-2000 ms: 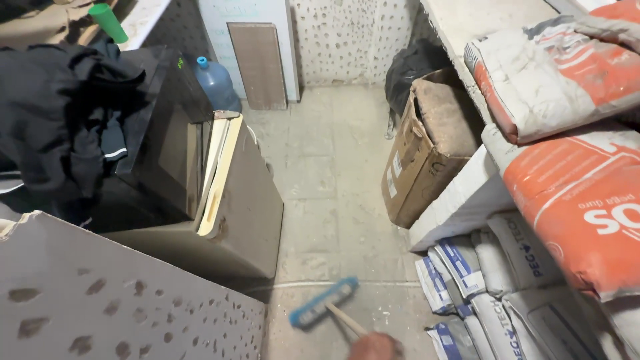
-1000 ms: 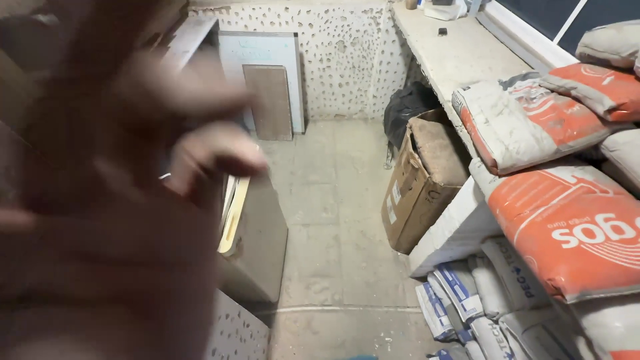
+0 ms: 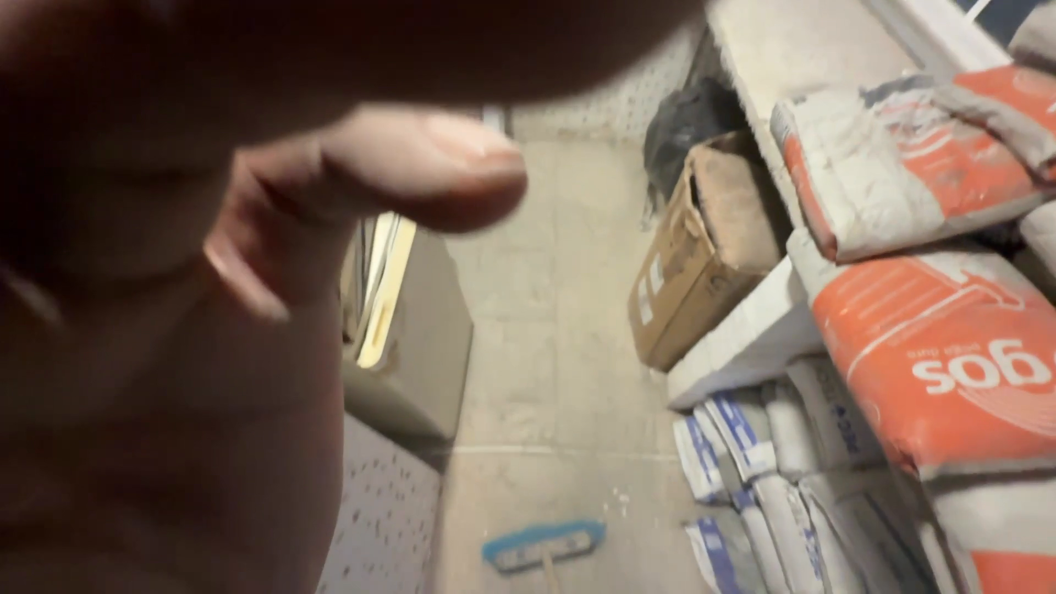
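Note:
My left hand (image 3: 272,272) is raised very close to the camera, dark and blurred, and covers the left side and upper part of the head view. One lighter fingertip points right; the other fingers run into a dark mass, and whether they hold anything is hidden. A blue push broom head (image 3: 544,544) rests on the tiled floor (image 3: 528,379) at the bottom centre, its pale stick running down out of the picture. My right hand is out of view.
On the right, orange and white bags (image 3: 957,355) are stacked above grey and blue bags (image 3: 784,478), near a cardboard box (image 3: 685,272) and a black plastic bag (image 3: 693,132). Left of the floor stand a beige cabinet-like unit (image 3: 421,338) and a speckled white panel (image 3: 379,503).
My left hand, unseen two seconds ago, has come up before the camera and now reaches across the top. The hand seen on the broom's stick earlier is out of view.

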